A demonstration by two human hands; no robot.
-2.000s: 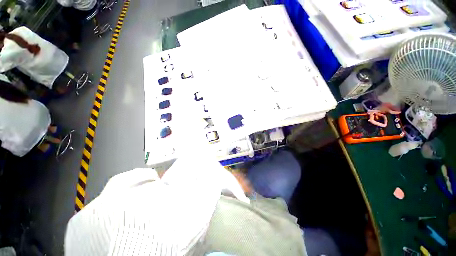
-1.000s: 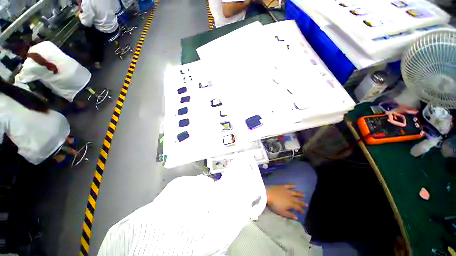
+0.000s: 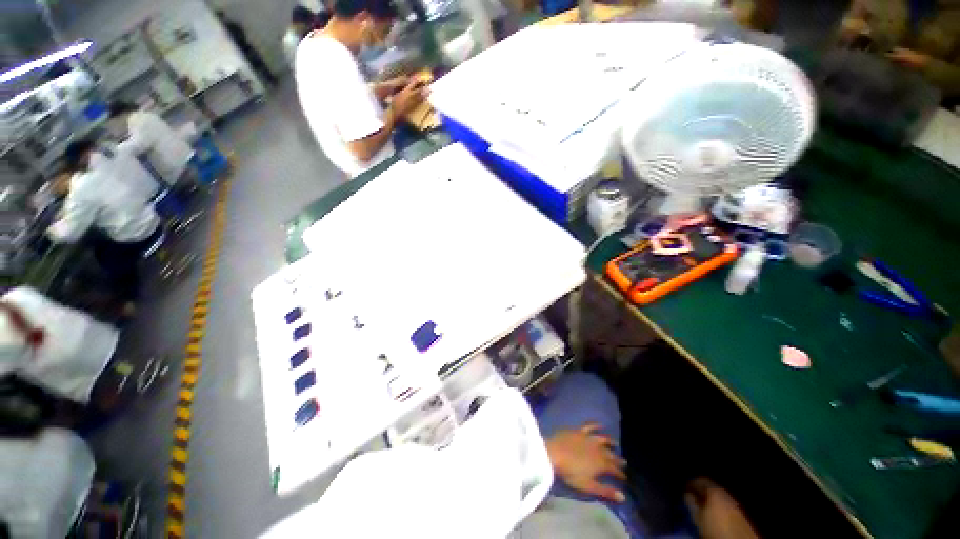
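Note:
My left hand (image 3: pixel 586 460) lies on my blue-trousered leg with its fingers somewhat spread and nothing in it. My right hand (image 3: pixel 721 510) is dim and cut off by the bottom edge; its fingers and anything in it cannot be made out. Left of my leg, a large white foam tray (image 3: pixel 368 400) bears a column of small dark rounded units (image 3: pixel 300 357). A larger dark square unit (image 3: pixel 425 336) lies apart from them. Small thin parts lie nearby on the tray. Neither hand touches the tray.
The green-matted bench (image 3: pixel 726 326) bears an orange multimeter (image 3: pixel 674 270), a white fan (image 3: pixel 719 121), blue-handled pliers (image 3: pixel 895 286), a pink scrap (image 3: pixel 795 357) and a blue stick (image 3: pixel 926 402). Another foam tray (image 3: pixel 558 79) lies behind. A person in white (image 3: pixel 339 95) sits beyond; others sit left.
The view has swung right and up, so more of the bench and the seated person show. My left hand, hidden at first, stays on my leg. My right hand shows at the bottom.

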